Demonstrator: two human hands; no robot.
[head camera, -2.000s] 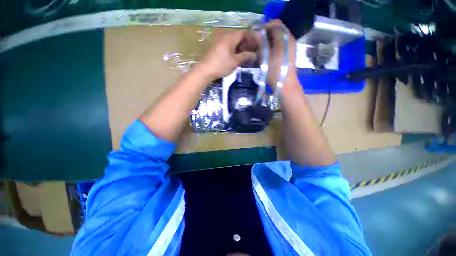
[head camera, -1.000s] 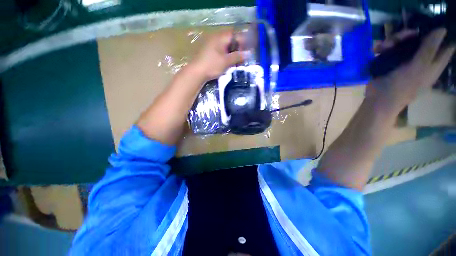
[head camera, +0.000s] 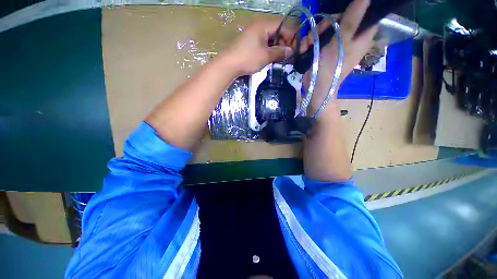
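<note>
A black headset ear cup (head camera: 273, 103) lies on a white pad (head camera: 253, 106) over a base in glossy clear film (head camera: 229, 115). Two silvery headband loops (head camera: 340, 57) rise from it towards the top. My left hand (head camera: 261, 48) is at the loops' upper left, its fingers closed on the headset's dark upper part. My right hand (head camera: 340, 54) holds a black electric screwdriver (head camera: 321, 46) slanting down-left, its lower end just above the pad's upper right corner. The loops cross in front of this hand. The driver's exact contact point is hard to see.
A blue tray (head camera: 400, 84) with a silver-grey feeder (head camera: 397, 28) stands behind my right hand. A black cable (head camera: 363, 128) runs over the cardboard (head camera: 144, 71). Dark headset parts (head camera: 471, 60) are grouped at the far right. A green surface (head camera: 52, 109) lies left.
My right hand has come back from the far right with the screwdriver, now over the pad beside the loops. The loops have spread rightwards. My left hand remains at the headset's top.
</note>
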